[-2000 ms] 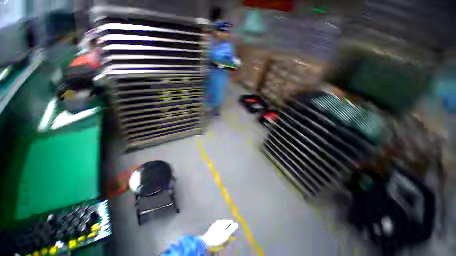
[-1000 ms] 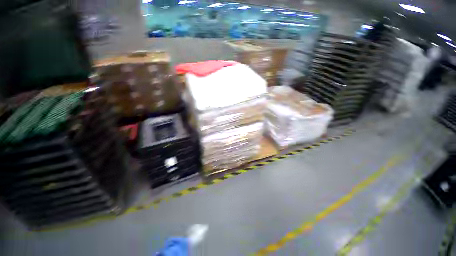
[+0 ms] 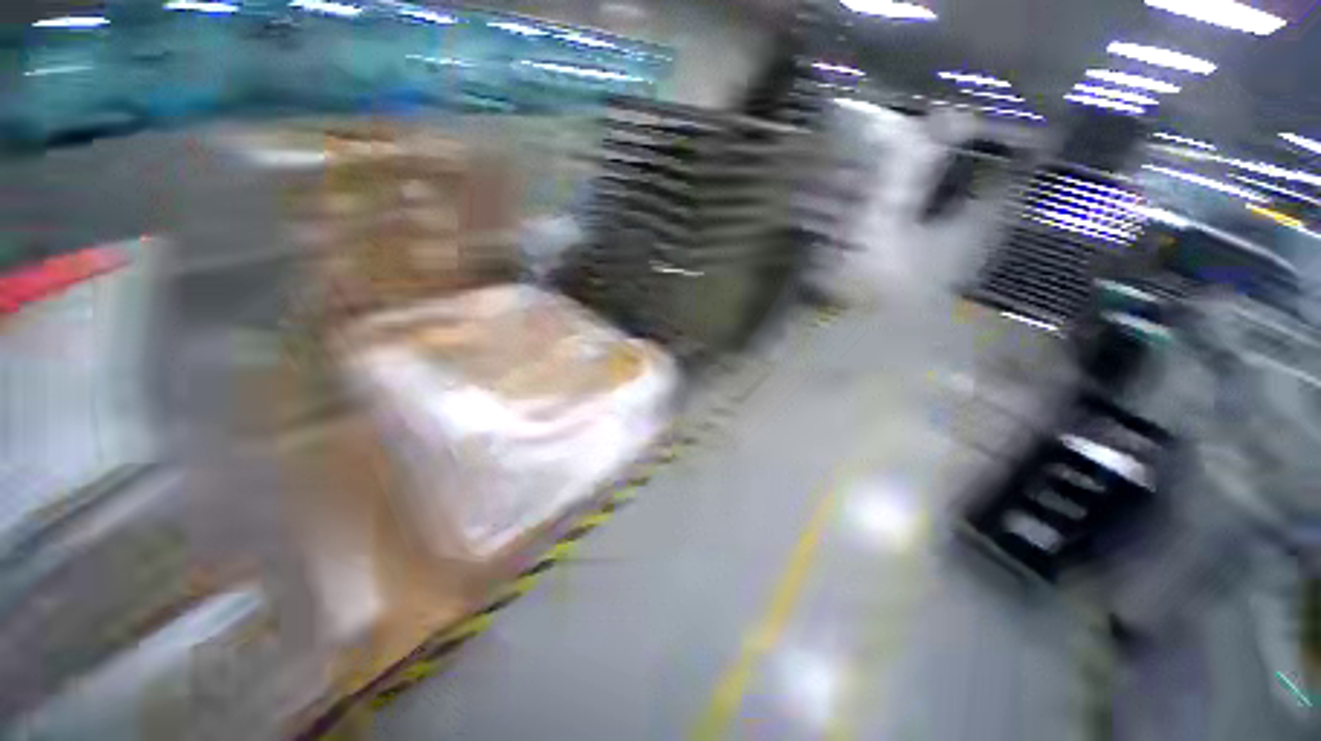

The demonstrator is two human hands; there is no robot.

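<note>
Neither of my hands shows in the head view now. The frame is strongly blurred. Nearest in front of me on the left is a wrapped pallet load (image 3: 507,420), white at the sides with a brown top. Brown cartons (image 3: 413,217) stand behind it. A tall dark slotted rack (image 3: 688,217) stands beyond the load, near the middle.
A grey aisle floor with a yellow line (image 3: 775,608) runs ahead. A black-and-yellow striped edge (image 3: 543,557) borders the pallets. On the right are a black box or tray (image 3: 1065,492) and another slotted rack (image 3: 1055,246). A red item (image 3: 65,275) lies far left.
The view has swung right, from the bench and racks, past the pallets, to the aisle. The white-gloved hand and blue sleeve seen earlier at the bottom have left the picture.
</note>
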